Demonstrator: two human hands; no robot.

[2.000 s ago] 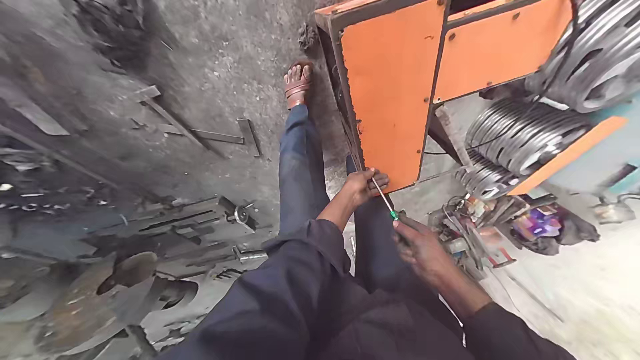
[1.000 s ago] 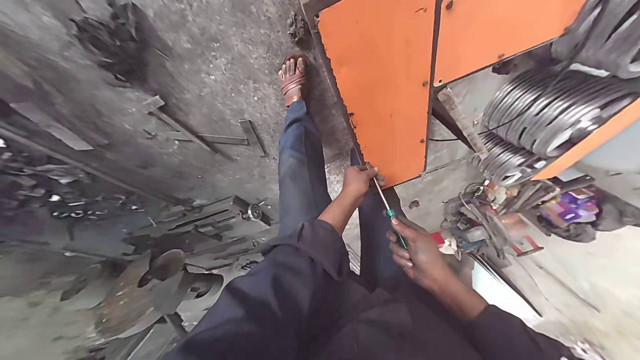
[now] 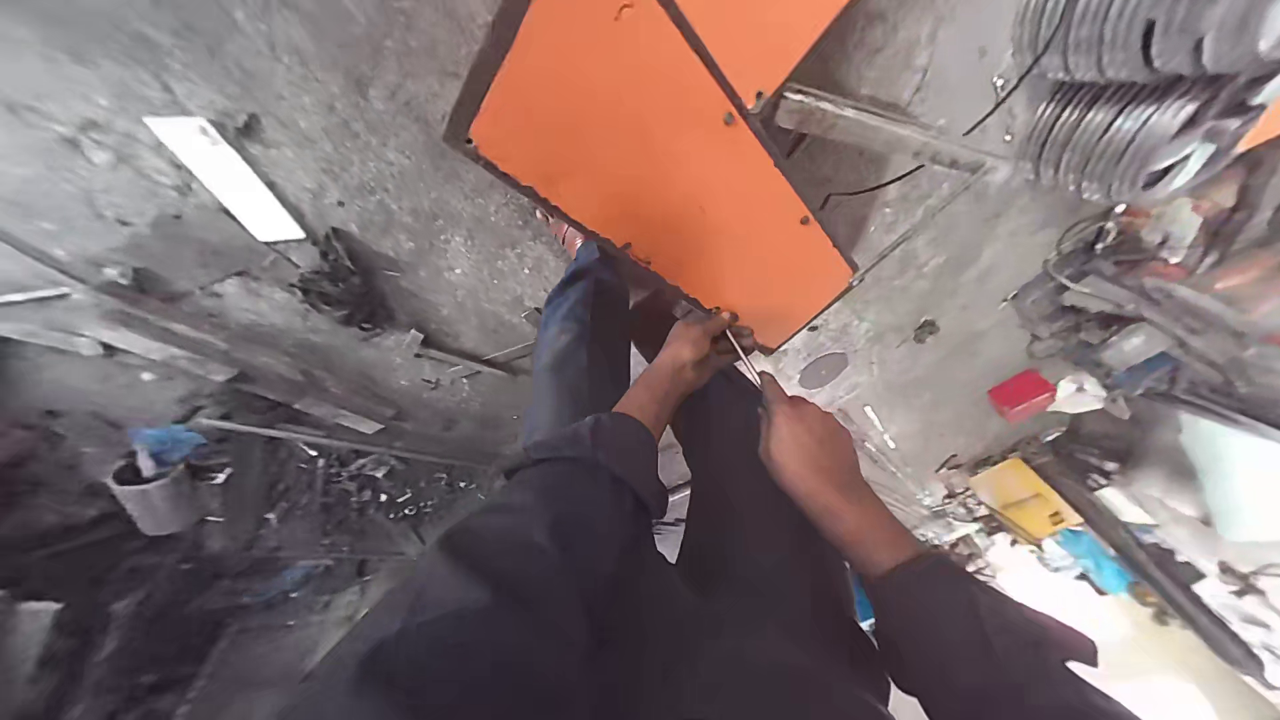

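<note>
My right hand (image 3: pixel 812 445) is closed around a screwdriver (image 3: pixel 742 352), whose bare metal shaft points up and left; its handle is hidden in the hand. The shaft's far end meets the fingers of my left hand (image 3: pixel 695 352), which lie at the lower edge of an orange panel (image 3: pixel 660 170) in a dark metal frame. Whether those fingers pinch a screw or the shaft's tip cannot be made out. Screw heads or holes dot the panel's right edge. A second orange panel (image 3: pixel 765 40) adjoins it at the top.
Ring-shaped metal parts (image 3: pixel 1095 140) are stacked at the upper right. A red box (image 3: pixel 1021 395) and a yellow case (image 3: pixel 1025 498) lie among clutter on the right. At left are a white strip (image 3: pixel 225 180), metal bars (image 3: pixel 300 385) and a bucket (image 3: pixel 155 495). My legs stand beside the frame.
The view has turned and shifted, so the panel sits tilted. The green part of the screwdriver, seen earlier, is now covered by my right hand. Both hands remain at the panel's lower edge.
</note>
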